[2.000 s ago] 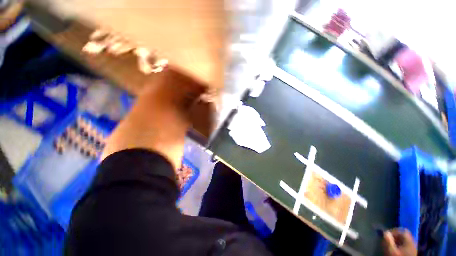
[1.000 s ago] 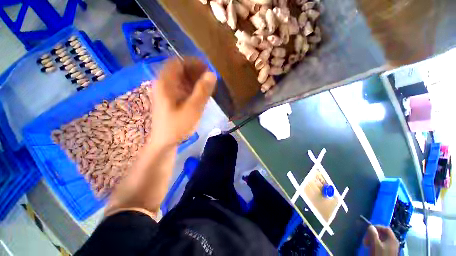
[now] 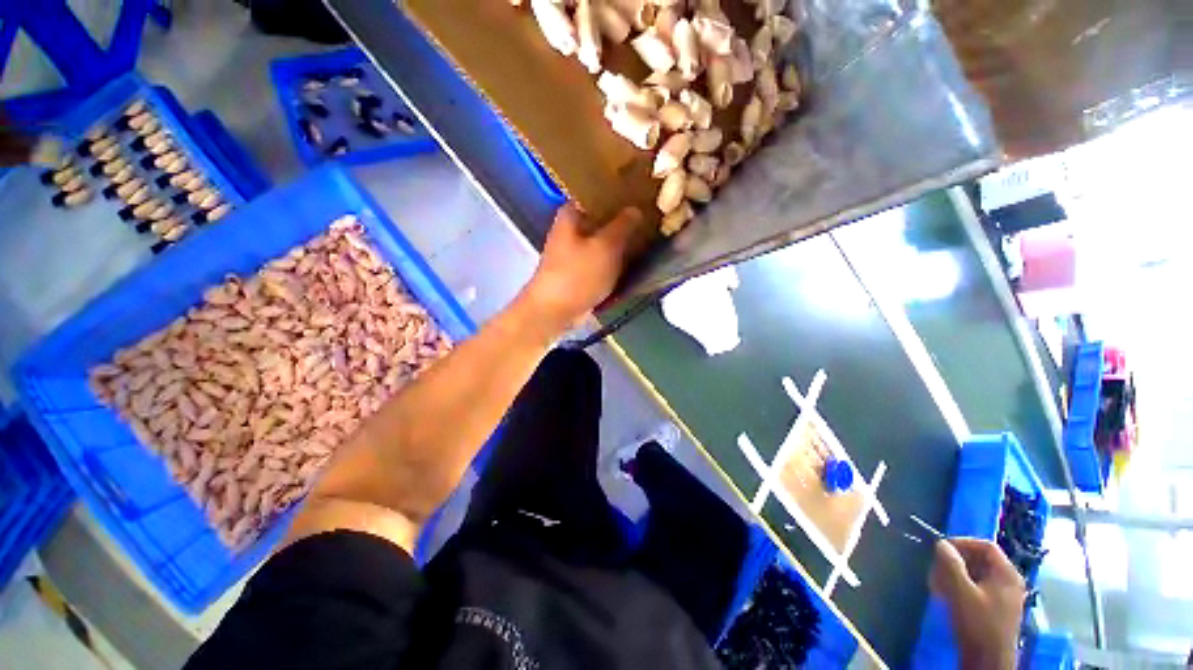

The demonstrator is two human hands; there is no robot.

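Observation:
My left hand (image 3: 582, 268) is at the near corner of a brown cardboard sheet (image 3: 523, 98), gripping its edge; its fingertips are partly hidden. Loose hollow beige parts (image 3: 700, 118) are heaped on the sheet. My right hand (image 3: 981, 582), at the lower right, holds a thin light-coloured tool (image 3: 926, 526) in its fingertips. A work pad (image 3: 814, 504) framed by white tape lies on the green bench, with a small blue dish (image 3: 837, 475) on it.
A blue crate of beige parts (image 3: 275, 367) stands at left. Beyond it, a lined crate holds rows of joined parts (image 3: 138, 170). Crates of black parts (image 3: 1020, 524) stand beside my right hand and below the bench (image 3: 778, 622). A white cloth (image 3: 704, 312) lies on the bench.
My left hand has moved from over the crate of beige parts to the cardboard's corner. My right hand still holds the tool. The whole view has shifted.

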